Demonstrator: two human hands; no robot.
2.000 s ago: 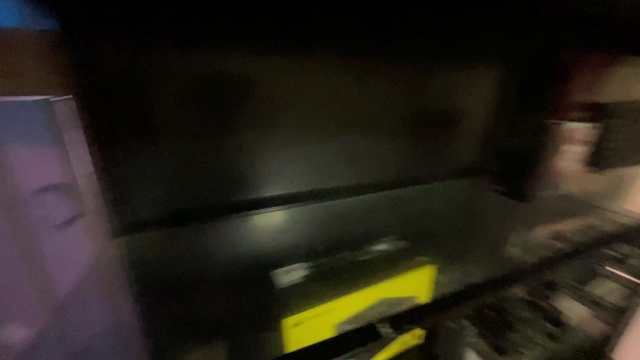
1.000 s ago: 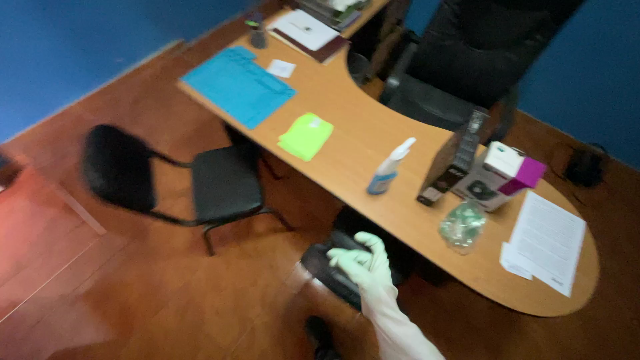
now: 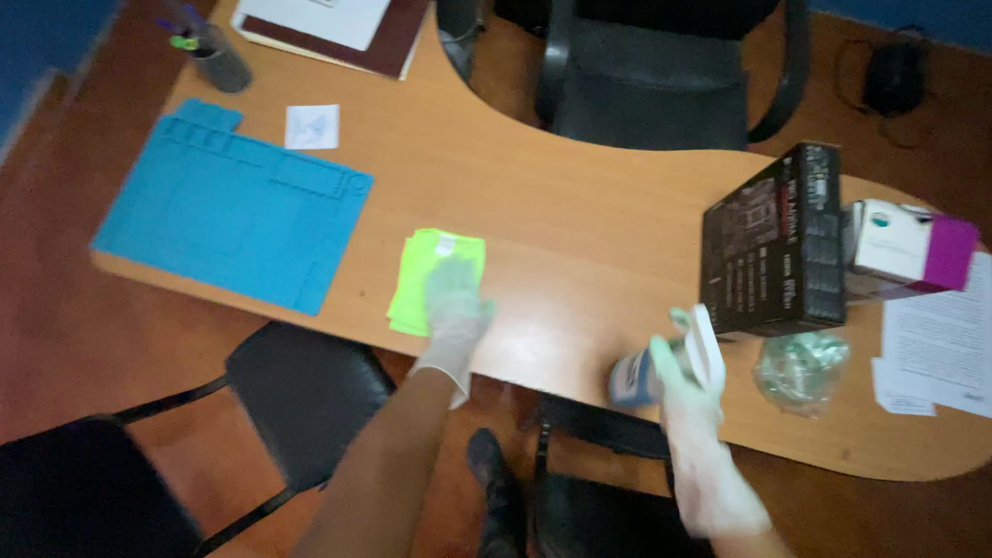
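My left hand [image 3: 456, 306], in a pale glove, lies over a folded neon-yellow cloth [image 3: 411, 287] on the wooden desk [image 3: 542, 209]. Its fingers look stretched out and are blurred; whether they grip the cloth does not show. My right hand [image 3: 686, 380], gloved too, is wrapped around the neck of a spray bottle [image 3: 634, 378] with a white trigger head and a blue label. The bottle is tilted near the desk's front edge. A clear plastic bag [image 3: 802, 372] with something green in it lies to the right of that hand.
A dark printed box [image 3: 752, 248] stands beside a white and purple box [image 3: 907, 248], with printed papers [image 3: 942, 333] at the right. A blue silicone mat [image 3: 240, 209], a pen cup [image 3: 221, 66] and a folder [image 3: 387, 46] are at the left. Black chairs [image 3: 310, 395] flank the desk.
The view has swung from a dark, blurred scene to the desk. Since one second ago, my left hand has come onto the cloth, and the spray bottle, which stood on the desk, is in my right hand.
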